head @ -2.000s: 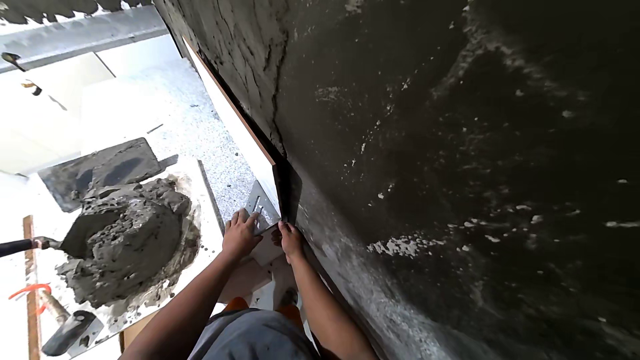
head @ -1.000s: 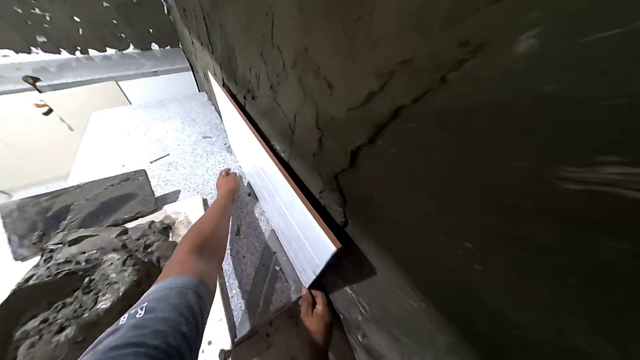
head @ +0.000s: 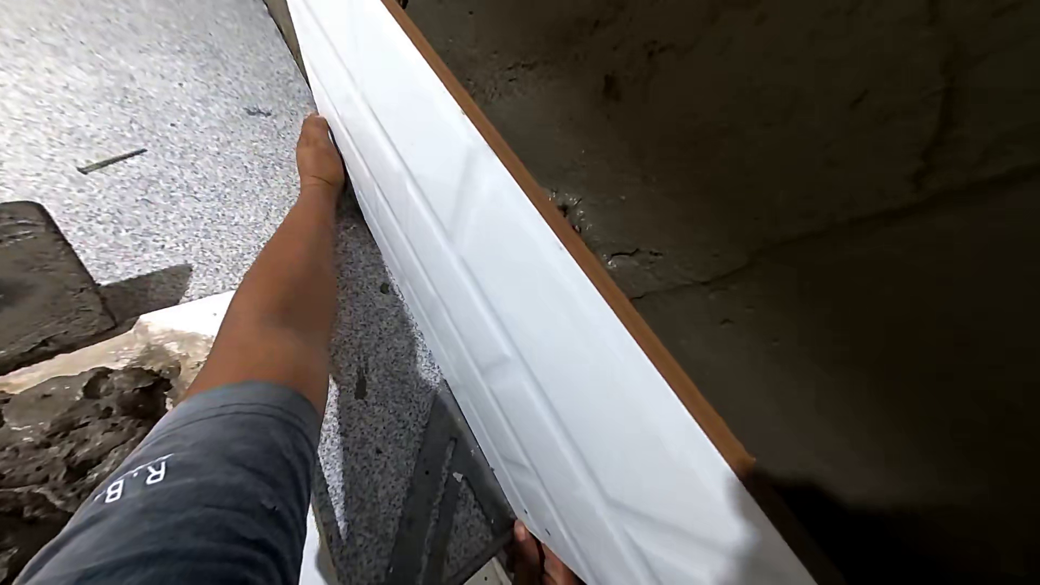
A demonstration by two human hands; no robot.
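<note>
A long white glossy wall tile point(head: 487, 284) with a brown edge stands tilted against the wet mortar on the wall point(head: 772, 203). My left hand point(head: 319, 154) is at its lower long edge, toward the far end, with the fingers hidden behind the tile. At the bottom of the view, my right hand point(head: 540, 561) grips the same edge near the close end and is partly cut off by the frame. Both hands touch the tile.
A speckled counter or ledge point(head: 203, 73) lies to the left, with a nail point(head: 111, 161) on it. Beside my left arm are a mortar-covered block point(head: 49, 284) and a heap of wet mortar point(head: 73, 431). A grey metal frame piece point(head: 435, 487) lies below the tile.
My left hand has moved from beside the tile to its lower edge. Two seconds ago both hands were together at the tile's near end. The view has moved much closer.
</note>
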